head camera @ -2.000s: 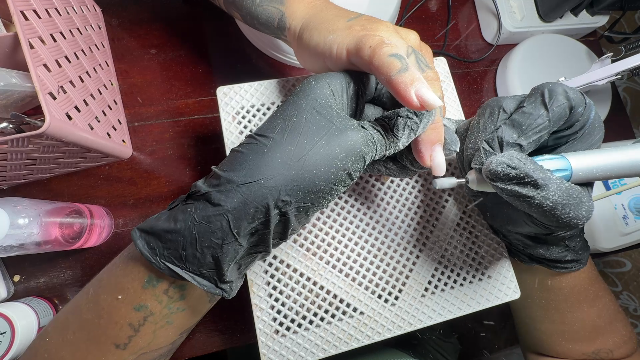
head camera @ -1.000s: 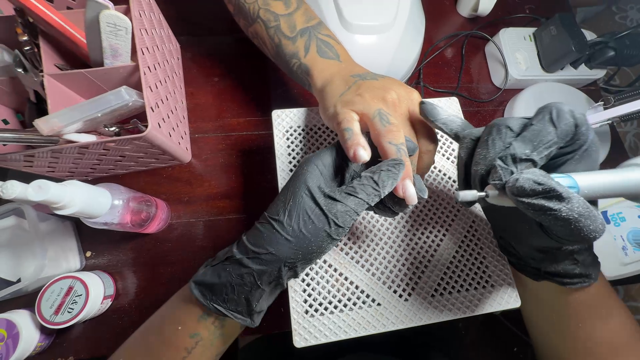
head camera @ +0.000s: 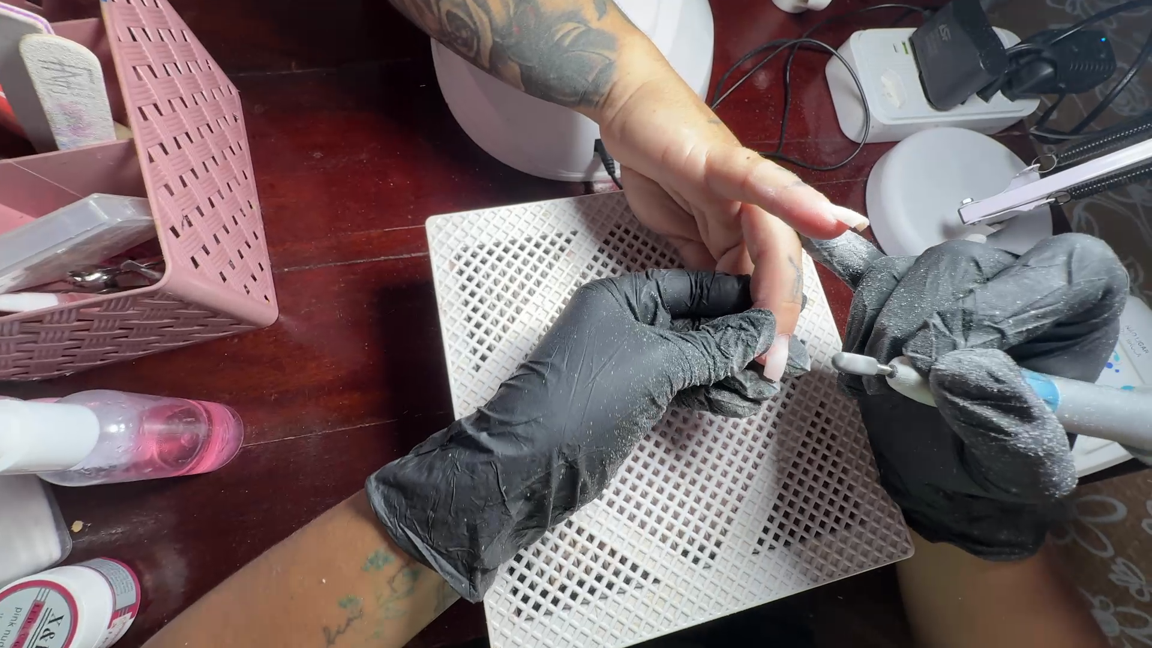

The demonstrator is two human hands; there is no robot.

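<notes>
My left hand, in a black glove dusted with white powder, grips a finger of another person's hand near its long pale nail. That hand reaches in from the top, its thumb pointing right. My right hand, gloved and dusty too, holds an electric nail drill. The drill's pale rounded bit points left, a short gap away from the held fingernail. Beneath the hands lies a white perforated dust collector grille.
A pink woven-pattern plastic organizer with nail files stands at left, above a bottle of pink liquid and a jar. A white round-edged device, a power strip, cables and a round lamp base are at the back.
The other person's hand has turned from back up to palm side showing, its thumb now toward the right. The drill bit, touching or close to a nail two seconds ago, is now apart from it.
</notes>
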